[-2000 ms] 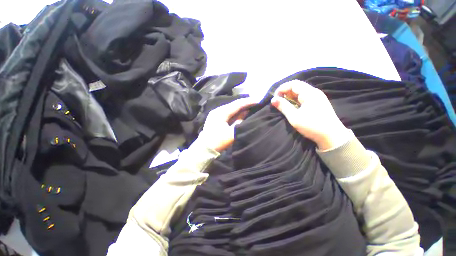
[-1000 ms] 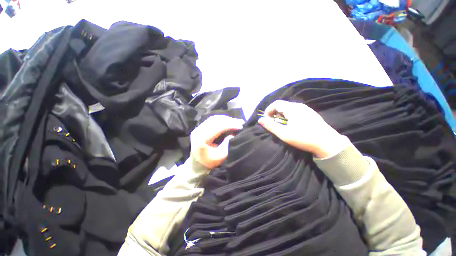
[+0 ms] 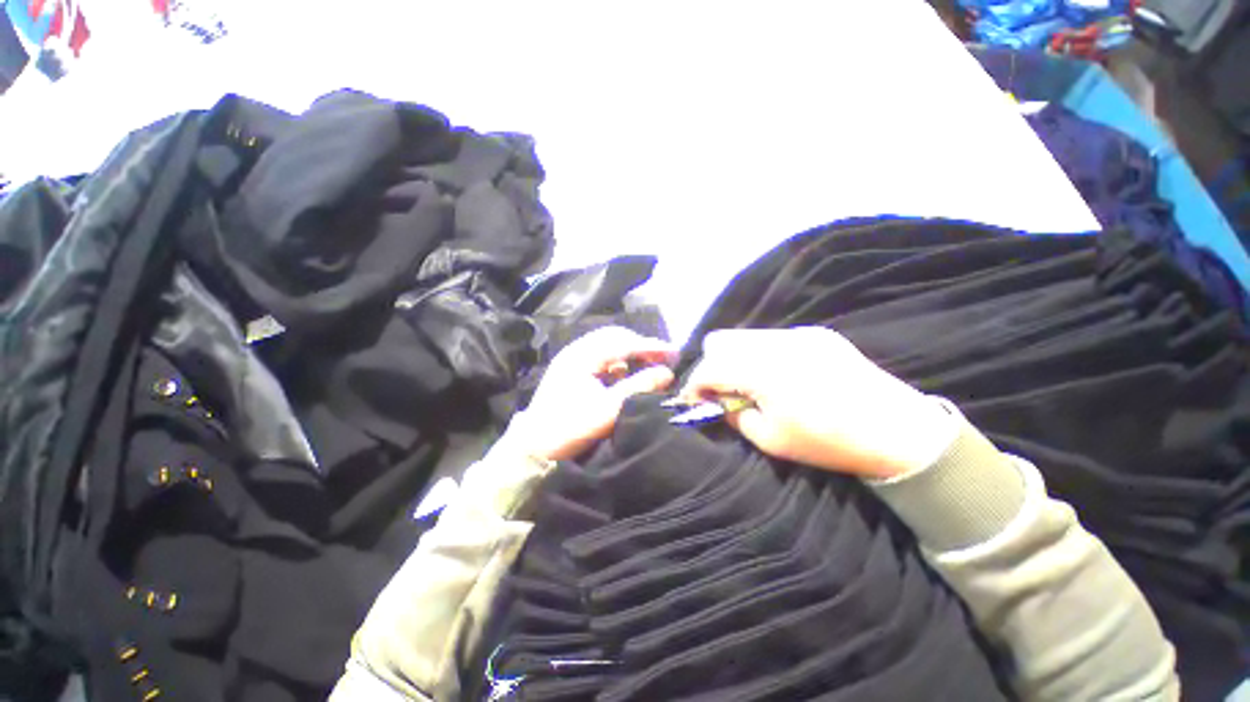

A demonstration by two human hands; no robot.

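Observation:
A black pleated garment (image 3: 768,549) is spread across the near and right part of the table, its folds fanning out. My left hand (image 3: 590,391) pinches the garment's upper edge; a small red spot shows at its fingers. My right hand (image 3: 809,398) is close beside it, touching the cloth and holding small silvery and brass-coloured thread snips (image 3: 702,410) with the tip pointing at the edge between my hands. White threads (image 3: 505,675) lie on the pleats near the bottom. The snips' handle is mostly hidden in my right hand.
Black coats (image 3: 329,274) with shiny lining, a small white label and gold buttons are heaped on the left of the white table (image 3: 795,124). A blue bin (image 3: 1193,199) with dark cloth stands at the right edge. Blue and red items lie at the top right.
Both hands have moved lower in the picture and closer together. My right hand has turned, and the snips' blades now show at the garment's edge. The view has shifted slightly.

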